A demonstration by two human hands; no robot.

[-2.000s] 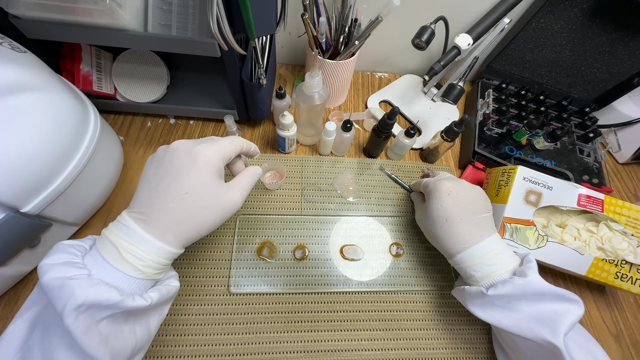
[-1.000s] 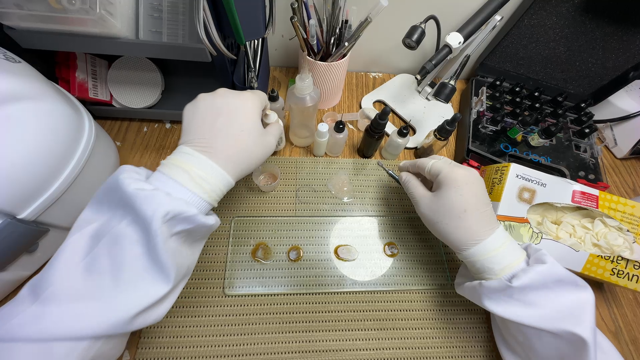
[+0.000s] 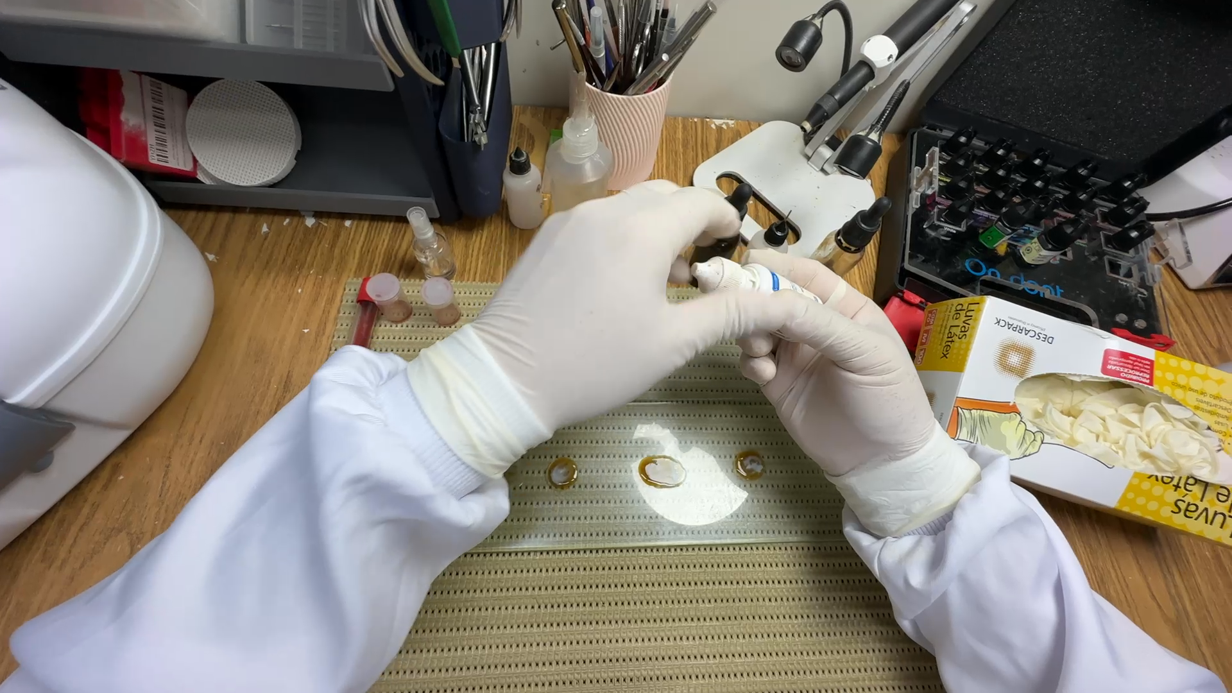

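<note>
My gloved left hand [image 3: 602, 298] and gloved right hand [image 3: 837, 385] meet above a glass slab [image 3: 577, 529]. Between their fingers lies a small white bottle [image 3: 760, 279] with a blue mark, tilted with its narrow end to the left. My right fingers wrap its body; my left fingers close around the narrow end, partly hiding it. Whether its cap is on cannot be told. On the slab, amber-rimmed pieces with pale centres show: a small one [image 3: 562, 472], an oval one [image 3: 662, 472] in a bright light patch and another [image 3: 749, 465]. The slim tool is not visible.
Small pink-capped jars [image 3: 389, 298], a spray bottle [image 3: 433, 245] and a clear squeeze bottle [image 3: 579, 168] stand behind. Farther back are a pink tool cup [image 3: 626, 125] and a lamp base [image 3: 794, 183]. A black bottle case [image 3: 1030, 231] and glove box [image 3: 1088, 414] flank the right.
My left hand has moved from the back row of bottles to my right hand, with the white bottle now between them. The slim tool seen earlier in my right fingers is out of sight.
</note>
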